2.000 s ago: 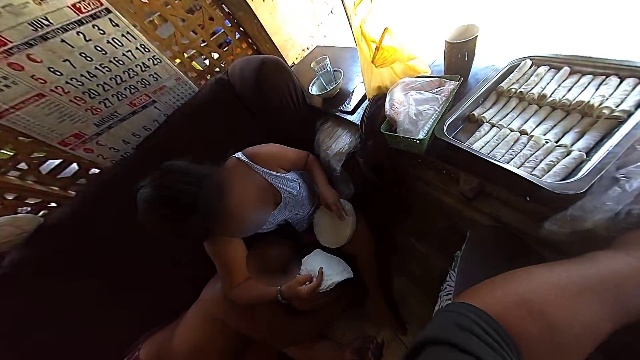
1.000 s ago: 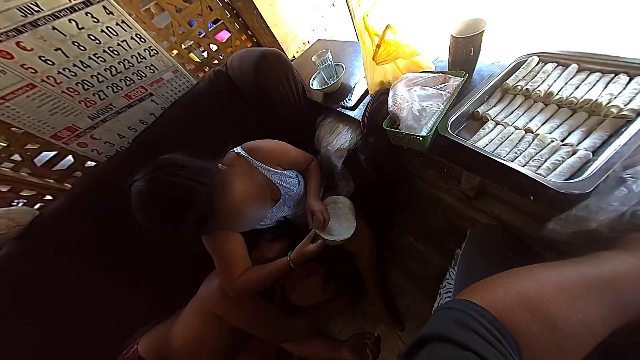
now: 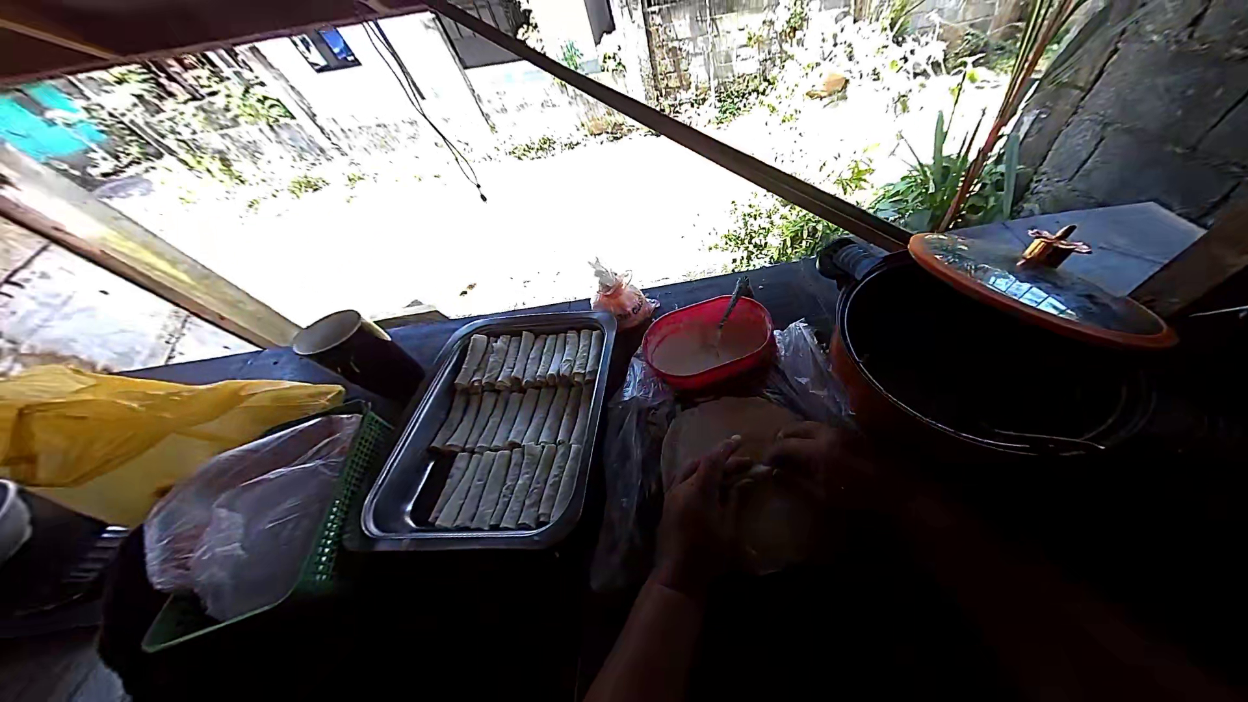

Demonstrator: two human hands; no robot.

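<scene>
In deep shade, a round, pale wrapper (image 3: pixel 702 429) lies on clear plastic. My left hand (image 3: pixel 697 507) rests on its left part, fingers at a small lump of filling (image 3: pixel 746 468). From the right, my right hand (image 3: pixel 804 453) reaches the same lump; its grip is too dark to make out. Just beyond the wrapper stands a red plastic bowl (image 3: pixel 707 375) of cloudy liquid with a utensil handle (image 3: pixel 733 300) leaning out. Left of my hands, a metal tray (image 3: pixel 487 538) holds rows of thin rolled wrappers (image 3: pixel 517 419).
A large pot (image 3: pixel 848 390) with a glass lid (image 3: pixel 1033 283) tilted on its rim stands right. At left are a green basket (image 3: pixel 341 517) with a plastic bag (image 3: pixel 263 507), a dark cup (image 3: pixel 356 351) and a yellow bag (image 3: pixel 146 429). A small tied bag (image 3: pixel 624 300) sits behind the tray.
The view has swung right, away from the seated person handling round wrappers, to the worktable. Both my hands now show at a wrapper.
</scene>
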